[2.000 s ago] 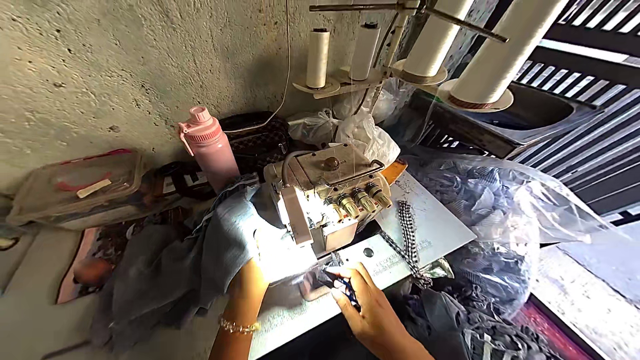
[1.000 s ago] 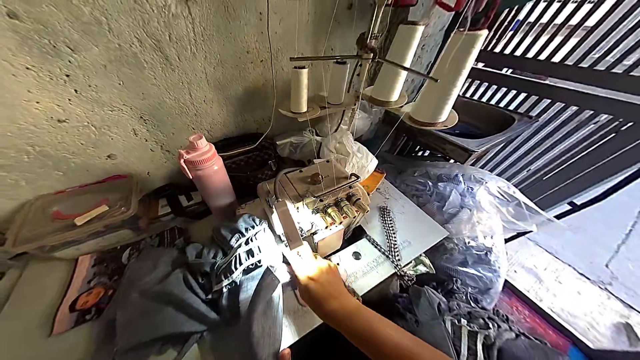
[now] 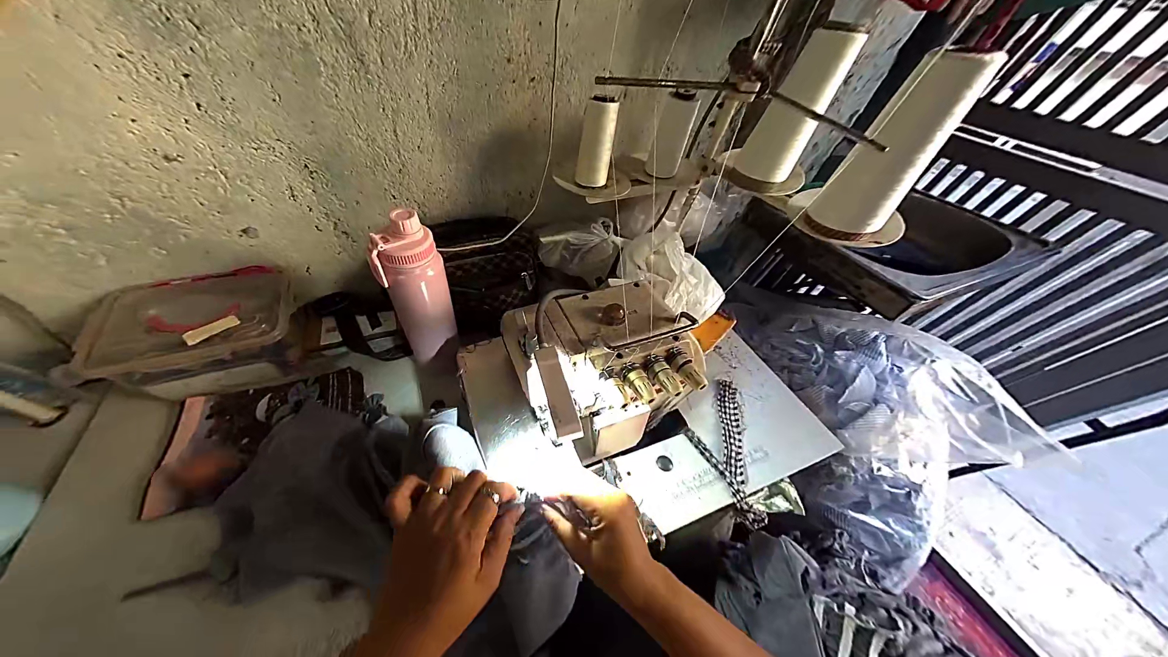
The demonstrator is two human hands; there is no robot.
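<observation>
Grey fabric (image 3: 306, 497) lies bunched on the left of the table and runs down below both hands. My left hand (image 3: 452, 525), with rings on its fingers, pinches the fabric in front of the overlock sewing machine (image 3: 607, 338). Close beside it on the right, my right hand (image 3: 598, 534) has its fingers closed on the same fabric; a small dark thing shows in its palm, too unclear to name. The machine's lamp glares over the needle area and hides detail there. A black-and-white checked strip (image 3: 730, 429) lies on the machine's table plate, right of the machine.
A pink bottle (image 3: 415, 292) and a lidded plastic box (image 3: 187, 319) stand along the wall. Thread cones (image 3: 785, 109) rise on a stand behind the machine. A clear bag of fabric pieces (image 3: 849, 411) sits at the right, with more dark fabric (image 3: 803, 593) below it.
My right hand has moved from beside the machine's needle area down toward me. My left hand, almost out of view a second ago, is now on the fabric beside it.
</observation>
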